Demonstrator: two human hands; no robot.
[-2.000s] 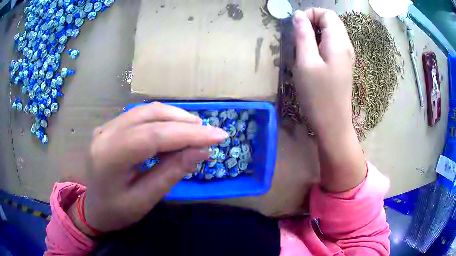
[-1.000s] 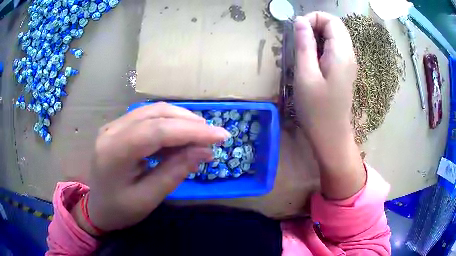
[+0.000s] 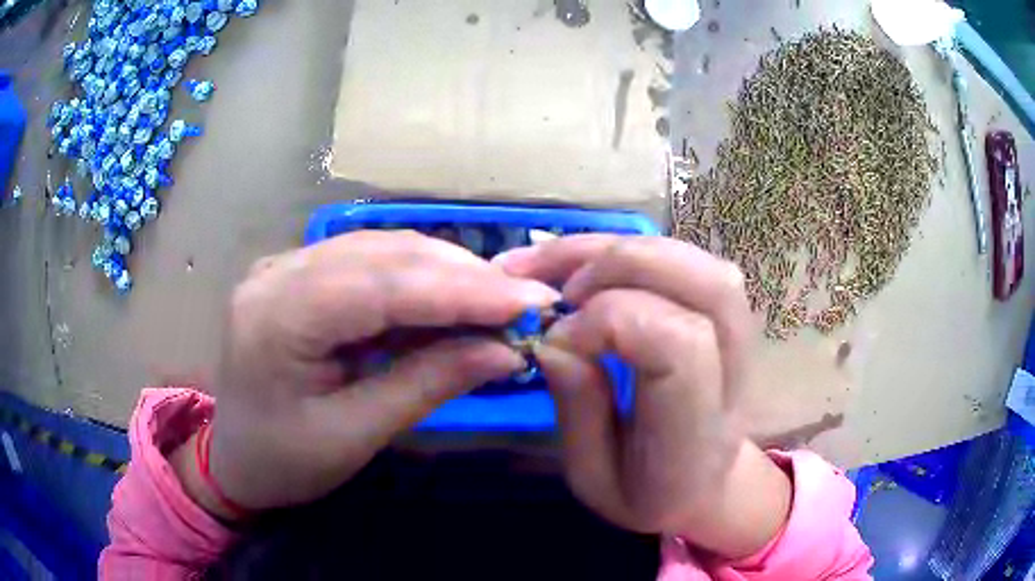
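Note:
My left hand (image 3: 363,352) and my right hand (image 3: 653,363) meet fingertip to fingertip over the blue parts bin (image 3: 488,213). Between the fingertips is a small blue-and-silver component (image 3: 527,327), pinched by my left thumb and forefinger. My right fingertips touch it from the right; a small dark or brass-coloured bit shows there, too small to tell clearly. The hands hide most of the bin and its contents.
A loose pile of blue-and-silver components (image 3: 131,125) lies at the far left. A wide pile of brass-coloured screws (image 3: 834,170) lies at the right. Beyond it are a thin rod (image 3: 972,159) and a red-handled tool (image 3: 1004,216). Raised cardboard (image 3: 499,97) and a white disc (image 3: 672,11) are behind the bin.
My right hand has come from the screw pile's left edge down and left to my left fingertips over the bin. My left hand stays over the bin. The view has shifted slightly.

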